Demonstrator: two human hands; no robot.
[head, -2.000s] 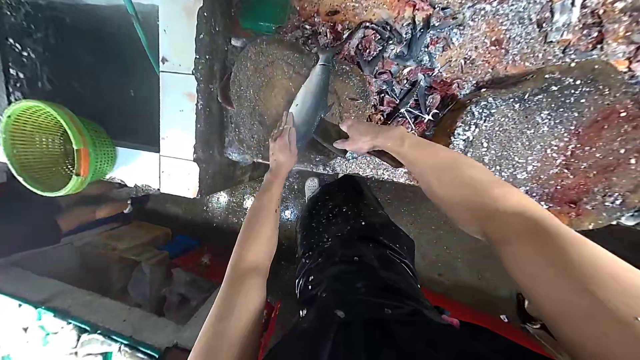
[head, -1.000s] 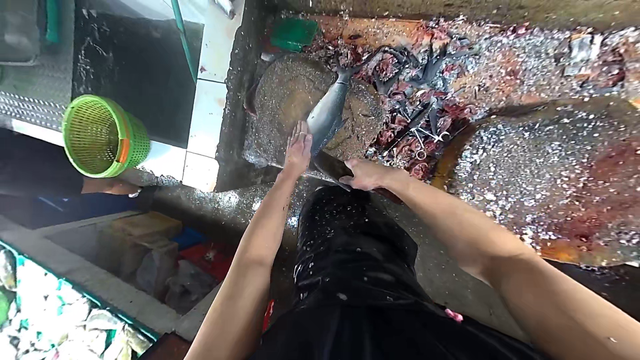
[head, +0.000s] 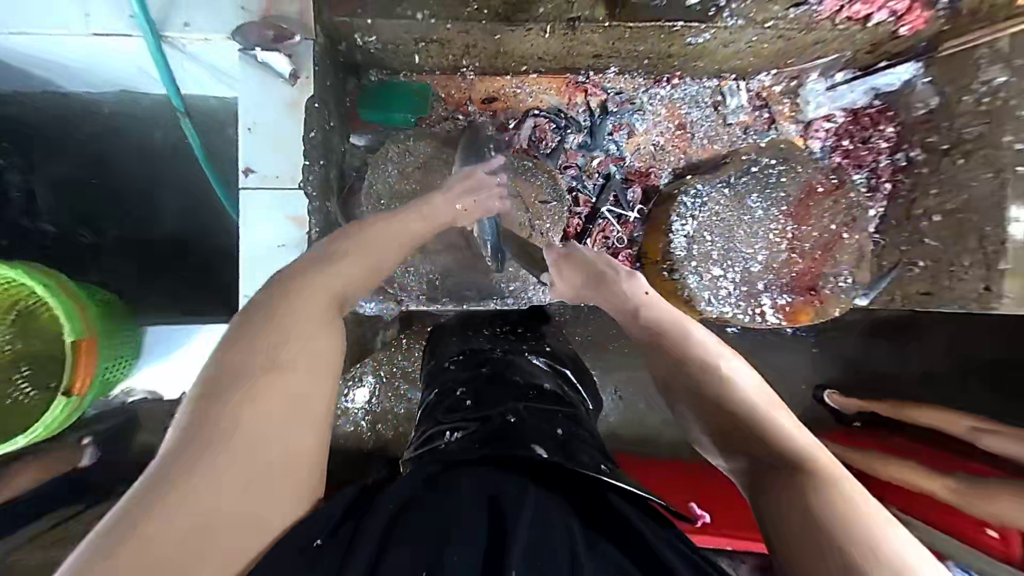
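My left hand (head: 478,194) lies across the middle of a fish (head: 492,244), fingers over its body, holding it on a round chopping block (head: 416,188). The fish points up and down the view; a darker, narrow side of it shows, and its upper part is blurred. My right hand (head: 588,276) is closed around the handle of a knife, just right of the fish's lower end. The knife's broad dark blade (head: 524,254) points up and left, beside the fish; whether its tip touches the fish I cannot tell.
Fish scraps (head: 596,132) and scissors (head: 620,224) lie right of the block. Farther right is a second round block (head: 760,232) covered in scales. A green container (head: 394,104) stands behind, a green basket (head: 120,340) at left. Another person's legs (head: 944,472) show at lower right.
The fish now shows a darker, narrower side, where its pale flank showed before. My left hand has moved from the fish's lower part to across its middle. The view has shifted.
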